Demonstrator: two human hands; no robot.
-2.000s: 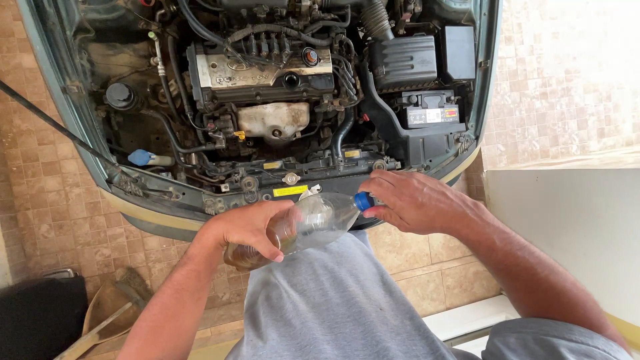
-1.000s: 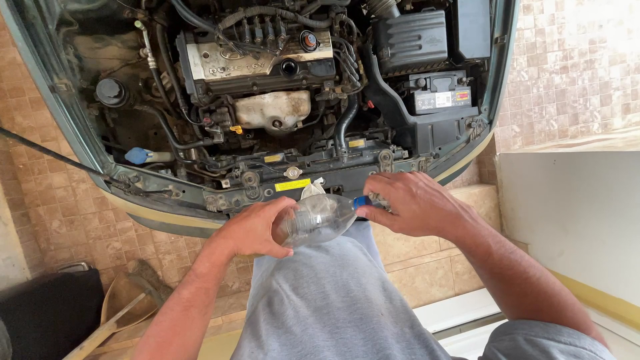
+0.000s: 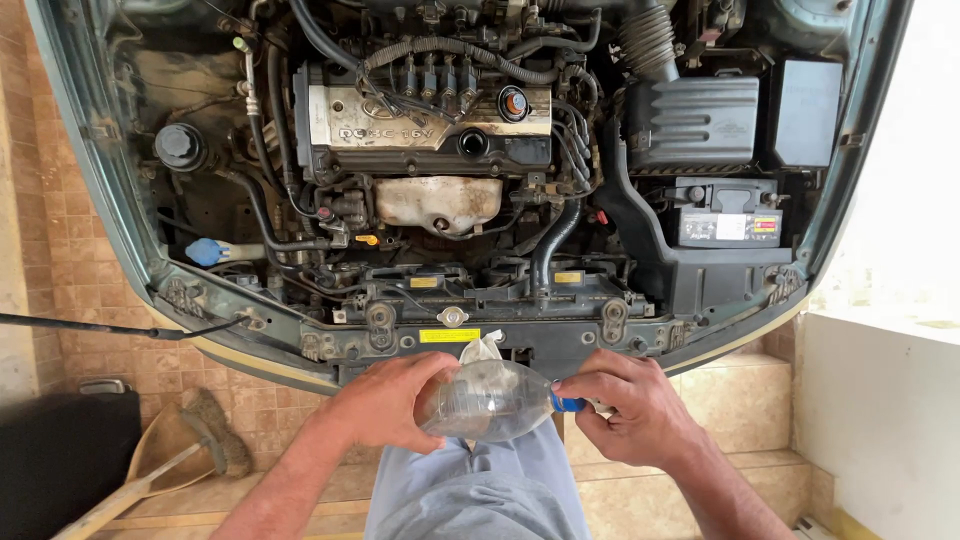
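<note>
A clear plastic bottle (image 3: 491, 401) lies sideways in front of the car's front panel, its neck pointing right. My left hand (image 3: 397, 401) grips its base end, thumb below and fingers above. The fingers of my right hand (image 3: 630, 401) close on the blue cap (image 3: 568, 400) at the neck; something pale shows between them, too hidden to name. Behind the bottle a crumpled white cloth or tissue (image 3: 484, 346) rests at the panel. On the engine's valve cover (image 3: 352, 112) the oil filler hole (image 3: 473, 142) is uncovered, and an orange-centred cap (image 3: 514, 102) sits beside it.
A radiator cap (image 3: 452, 316) and a yellow sticker (image 3: 448, 335) are just beyond the bottle. The car battery (image 3: 729, 217) is at the right. A black prop rod (image 3: 90, 322) crosses the left fender edge. A broom (image 3: 214, 435) and a dustpan (image 3: 165, 450) lie lower left.
Both hands stay on the bottle and its capped neck. The bottle's brownish look at the base end two seconds ago is now mostly clear. The view has shifted slightly.
</note>
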